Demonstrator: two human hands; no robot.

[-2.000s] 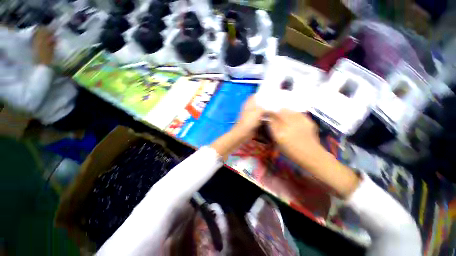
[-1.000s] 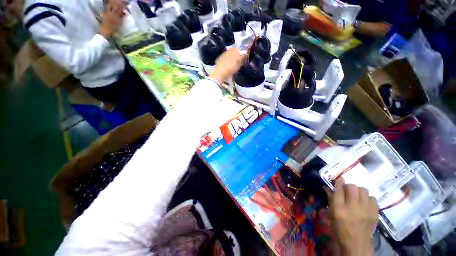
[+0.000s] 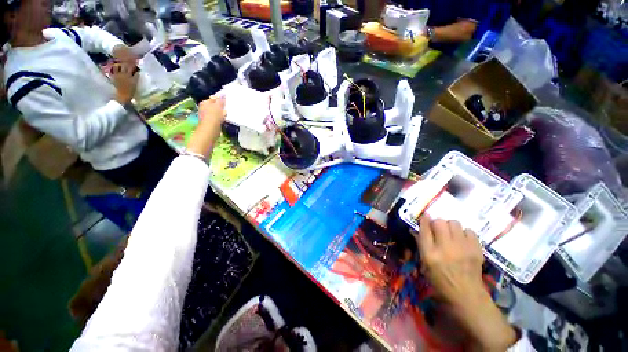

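Note:
My left hand (image 3: 211, 122) is stretched out over the bench, its fingers closed on the end of a white camera unit (image 3: 255, 115) that lies tipped, with a glossy black ball (image 3: 298, 146) towards me. Thin coloured wires hang at the ball. My right hand (image 3: 451, 256) has its fingers bunched over the near rim of an open white housing (image 3: 463, 185); the thumb is hidden. A thin orange-red wire lies inside this housing. A second open housing (image 3: 534, 227) touches it on the right, and a third (image 3: 595, 237) lies beyond.
Several white units with black heads (image 3: 365, 113) stand behind the left hand's unit. An open small carton (image 3: 482, 103) and a purplish plastic bag (image 3: 575, 148) lie at the back right. Printed sheets (image 3: 313, 213) line the near edge. A person (image 3: 82, 96) sits at left. Dark cables (image 3: 213, 275) fill a lower carton.
The view has shifted. My left hand has moved left from among the black heads and is now at the end of a tipped unit. My right hand remains at the nearest housing's rim.

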